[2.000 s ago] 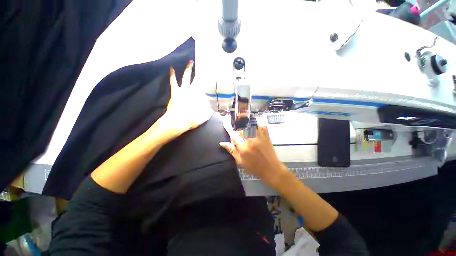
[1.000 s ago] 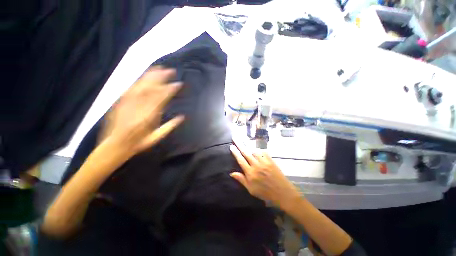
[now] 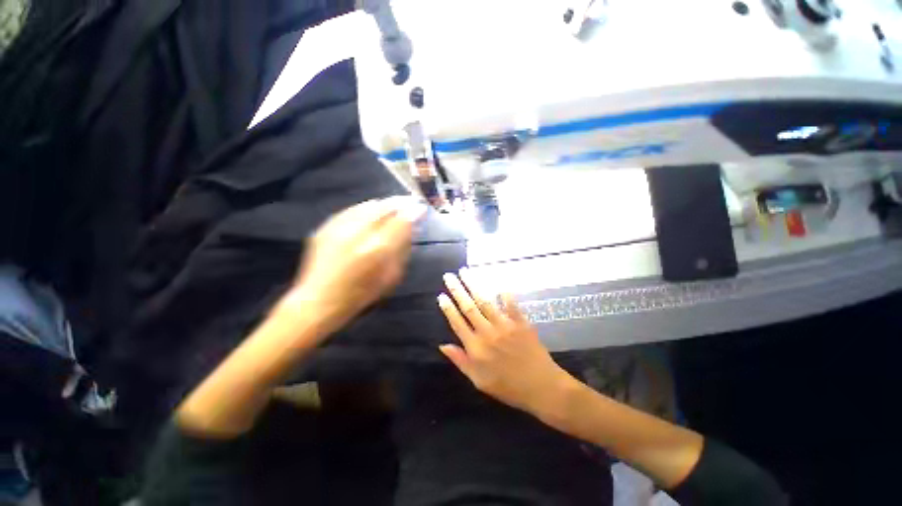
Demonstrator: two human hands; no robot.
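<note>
A black garment panel (image 3: 237, 222) lies on the table left of the needle and hangs over the front edge. The white sewing machine (image 3: 633, 109) with a blue stripe stands behind it. Its presser foot and needle area (image 3: 440, 193) is beside my left fingertips. My left hand (image 3: 361, 252) is on the panel, blurred, with fingers bent; whether it pinches cloth cannot be told. My right hand (image 3: 499, 346) lies flat with fingers apart at the panel's right edge, near the table's front edge, and holds nothing.
A black flat rectangle (image 3: 692, 222) lies on the machine bed, with a small parts tray (image 3: 791, 210) to its right. A printed ruler (image 3: 623, 299) runs along the front edge. A large black garment pile (image 3: 119, 109) is at the upper left.
The view has shifted. My left hand has moved right, from the panel's left part to beside the needle. The panel now lies more bunched at left. My right hand is farther below the needle.
</note>
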